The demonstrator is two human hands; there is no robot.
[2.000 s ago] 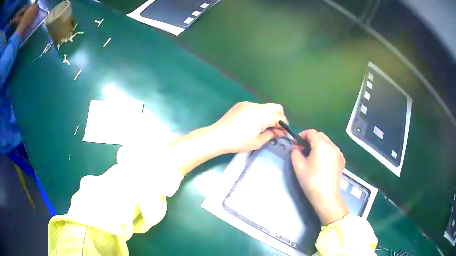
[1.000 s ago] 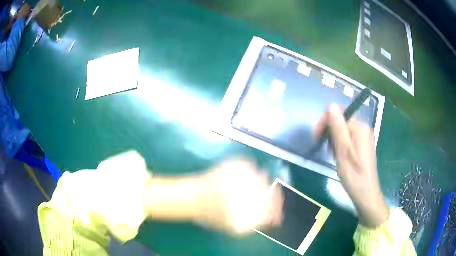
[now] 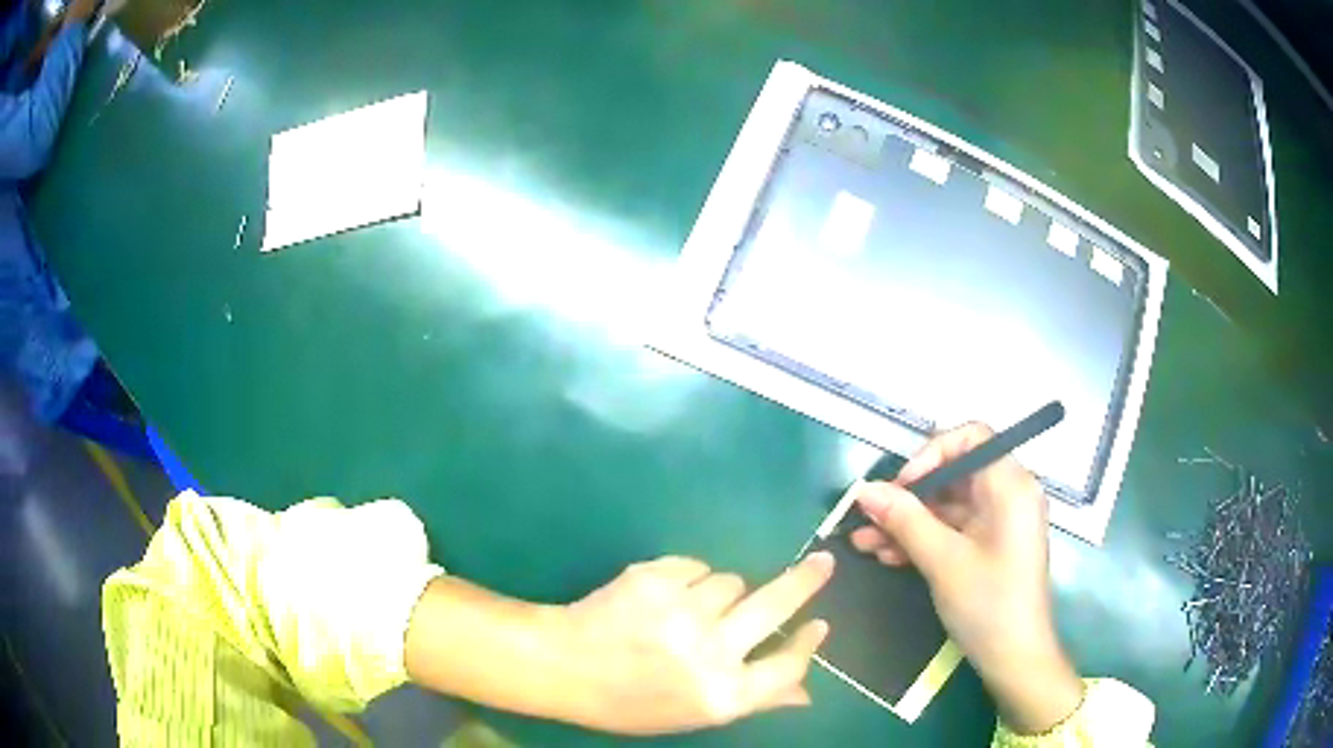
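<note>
A black die-cut sheet (image 3: 882, 621) with a cream border lies on the green surface near me. My right hand (image 3: 965, 563) holds dark tweezers (image 3: 982, 449) like a pen, their lower end over the sheet's upper left edge. My left hand (image 3: 709, 643) rests at the sheet's left side, fingers spread, with a fingertip beside the tweezers' lower end. I cannot tell whether it holds anything. The large glossy panel (image 3: 936, 292) lies just beyond on its white backing sheet, with a row of pale squares along its far edge and a round mark at its far left corner.
A heap of dark and silvery slivers (image 3: 1243, 577) lies at right, beside a blue tray rim (image 3: 1301, 687). Another panel (image 3: 1210, 124) lies at the upper right. A blank white card (image 3: 347, 171) lies at left. Another person's blue sleeve (image 3: 41, 110) shows at far left.
Both hands have moved from the panel's corner to the black sheet. The tweezers came along in my right hand. The panel now lies uncovered and sits farther up in the view.
</note>
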